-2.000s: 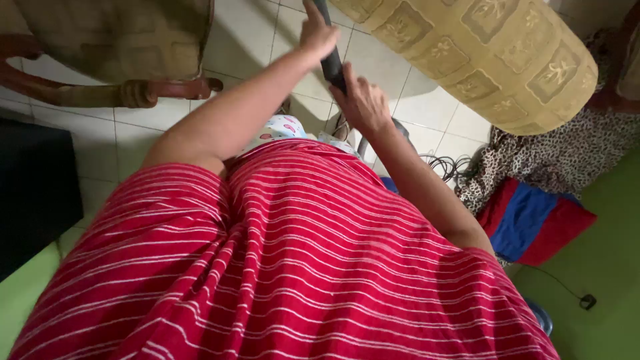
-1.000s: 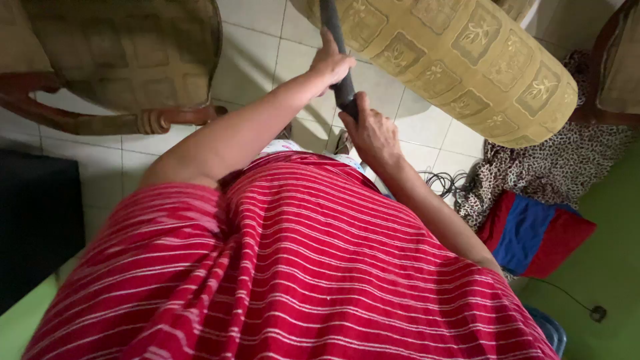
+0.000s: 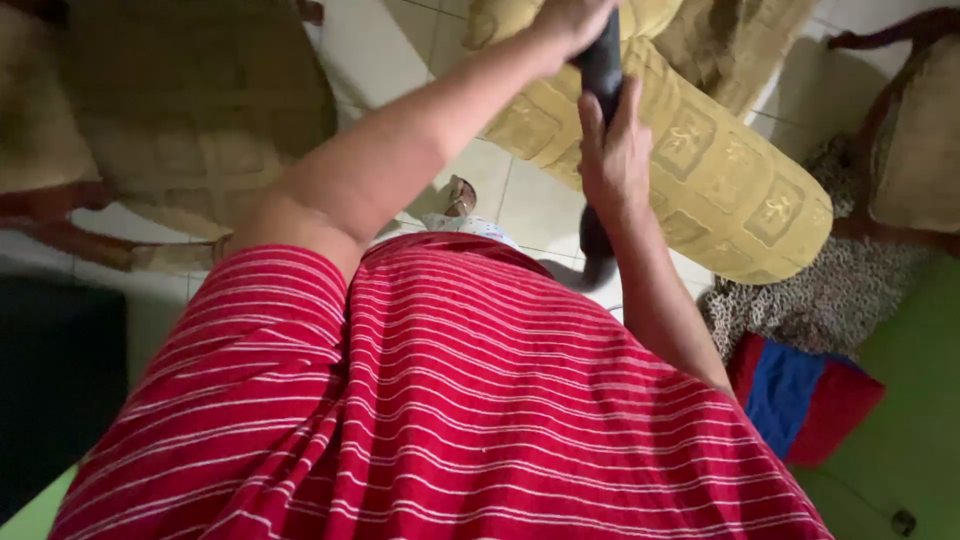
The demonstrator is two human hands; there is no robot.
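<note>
A black tube, which looks like part of a vacuum cleaner wand, runs down from the top edge, right of centre. My left hand is wrapped around its upper part, partly cut off by the frame edge. Lower down, my right hand holds the same tube, with fingers on both sides of it. Below that hand the tube continues into a blurred, curved grey part. The tube's far end is out of view. Just beyond the hands lies a yellow patterned sofa cushion.
Wooden-framed seats stand at left and right. A leopard-print cloth and a red and blue cloth item lie at right. A black box-like object is at lower left. My foot rests on the tiled floor.
The view has shifted. Both hands have moved up and right with the black tube, which now stands more upright in the picture. The curved grey part shows below my right hand.
</note>
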